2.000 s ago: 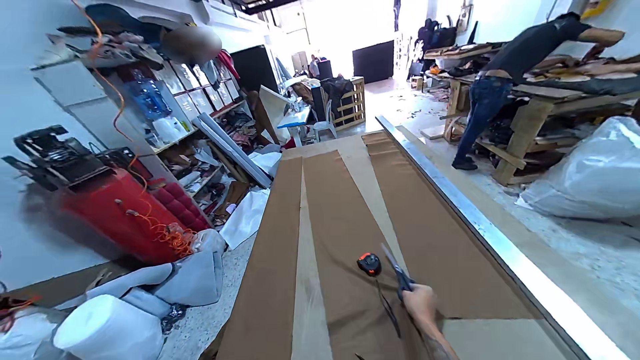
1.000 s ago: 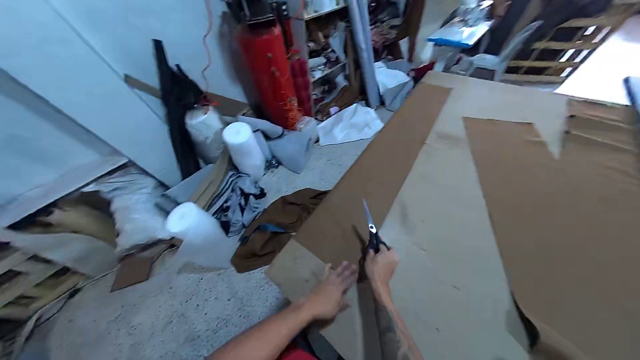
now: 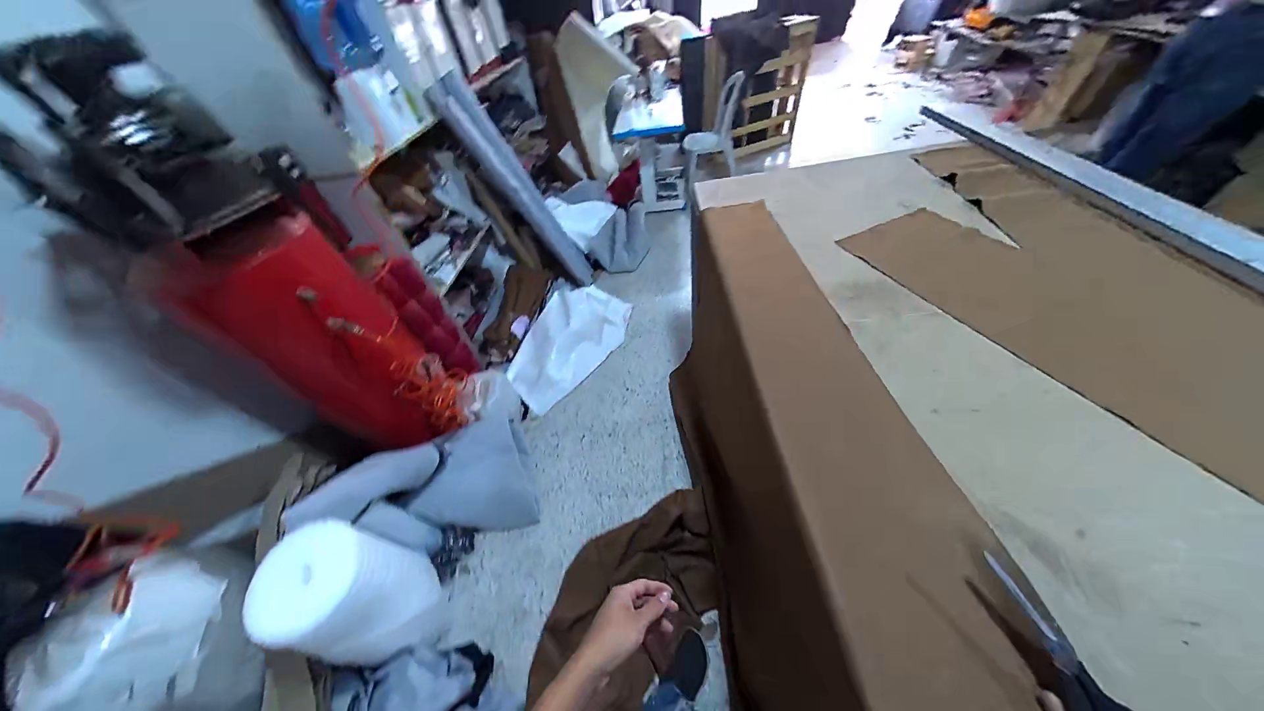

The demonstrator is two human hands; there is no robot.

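A pair of scissors [image 3: 1049, 632] with dark handles lies over the brown fabric strip [image 3: 839, 415] near the table's lower right. Only a fingertip or so of my right hand [image 3: 1051, 700] shows at the bottom edge, at the scissor handles; its grip is mostly out of frame. My left hand [image 3: 632, 617] is off the table's left side, over brown fabric heaped on the floor [image 3: 602, 583], thumb and fingertips together; whether it pinches anything cannot be told. Another brown fabric piece [image 3: 1106, 316] lies to the right on the pale tabletop [image 3: 987, 425].
A long metal bar [image 3: 1106, 188] runs along the table's far right side. On the left are a red tank [image 3: 296, 326], a white foam roll [image 3: 341, 592] and a white sheet [image 3: 571, 346] on the floor. A white chair [image 3: 718, 128] stands beyond. A person's legs [image 3: 1185, 89] show at upper right.
My left hand has left the tabletop and is now beside the table's left edge. The fabric strip now hangs over that edge. The view has swung toward the table's far end.
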